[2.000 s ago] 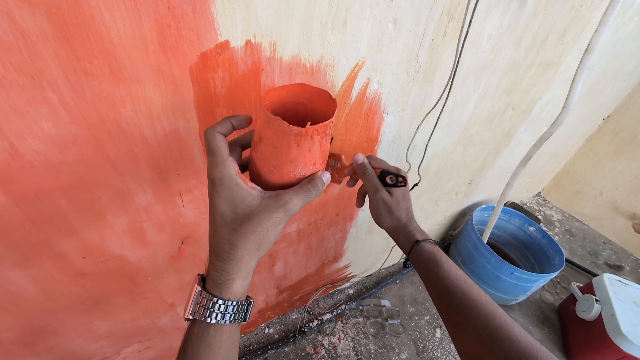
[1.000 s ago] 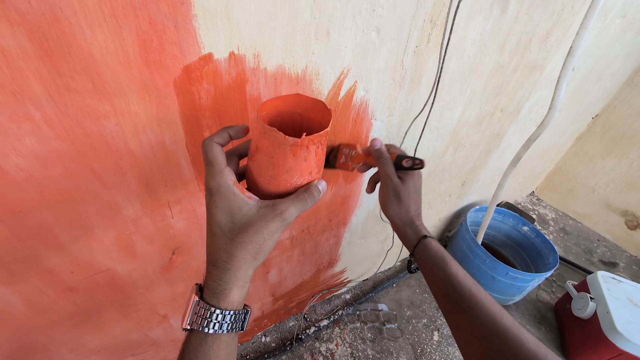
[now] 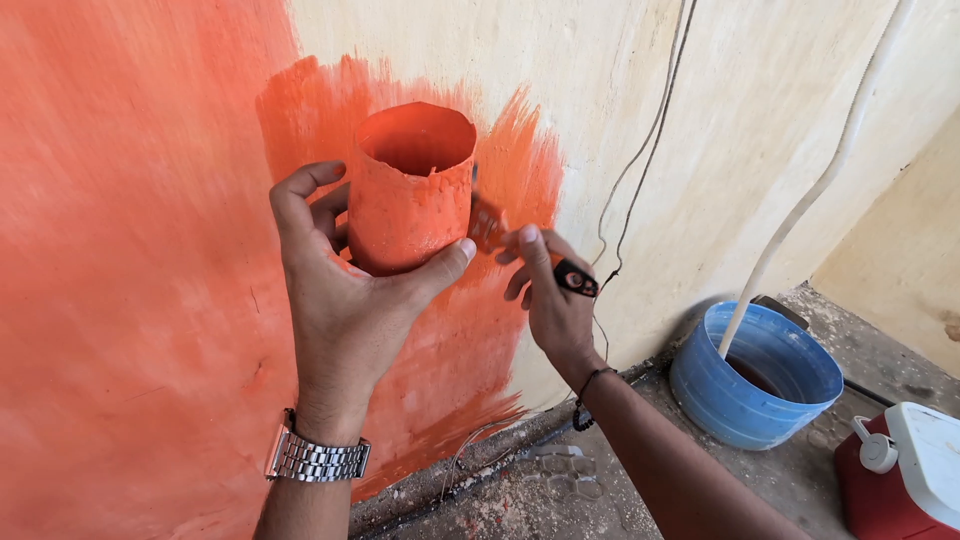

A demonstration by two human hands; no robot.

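Note:
My left hand [image 3: 345,300] grips an orange-coated cup-like paint container [image 3: 409,210] with a ragged rim, thumb across its lower front and fingers around its left side. How much paint is inside cannot be told. In my right hand [image 3: 555,300] is a paintbrush [image 3: 491,225], its black handle end pointing down to the right. The brush head lies beside or behind the container's right side and is mostly hidden. Behind both hands stands a plaster wall [image 3: 585,97], cream at the right, with fresh orange paint [image 3: 525,165] around the container and a wide orange area at the left.
Thin cables [image 3: 651,142] hang down the wall. A blue plastic tub [image 3: 750,420] with dark liquid stands on the concrete floor, a pale hose [image 3: 795,217] running into it. At the lower right is a red cooler [image 3: 870,487] with a white lid. Black piping follows the wall's foot.
The brush has changed its angle in my right hand; its handle end now points lower to the right than one second ago. My left hand keeps hold of the container.

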